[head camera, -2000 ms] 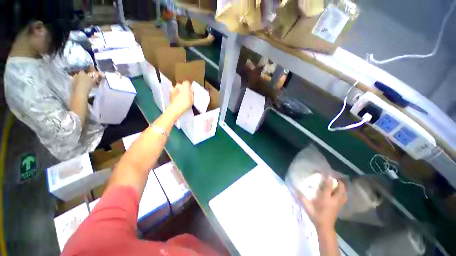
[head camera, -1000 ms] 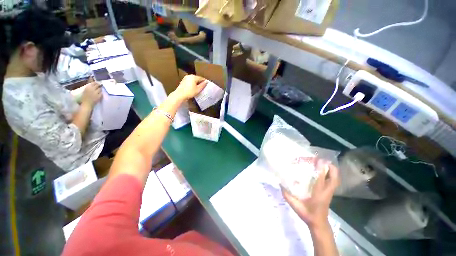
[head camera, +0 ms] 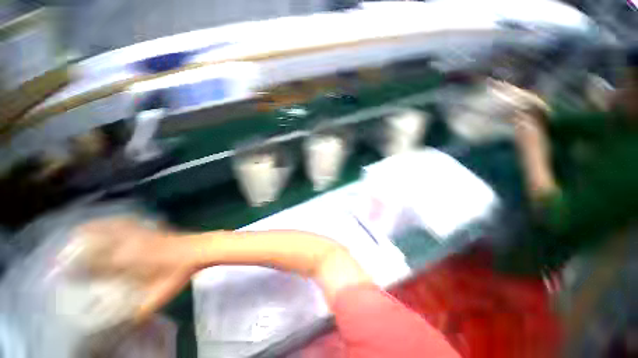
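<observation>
The whole view is blurred. My right hand (head camera: pixel 133 259) reaches to the lower left, its fingers over a pale bagged unit (head camera: pixel 94 301) in a clear, crinkly bag. The hand appears closed on it; the exact grip is blurred. My left hand is not in view. White sheets (head camera: pixel 301 217) lie on the green bench behind my forearm. A greyish-white flat item (head camera: pixel 252 308), perhaps a box or bag, is below my forearm.
Three pale units (head camera: pixel 262 178) stand in a row on the green belt. A shelf edge with a power strip (head camera: pixel 203 87) runs above. A person's arm (head camera: pixel 535 150) and green clothing are at right. Red fabric (head camera: pixel 483 301) is at lower right.
The view has swung right, bringing in the row of units and the person in green. My right hand and the bagged unit now appear far left. My left hand has left view.
</observation>
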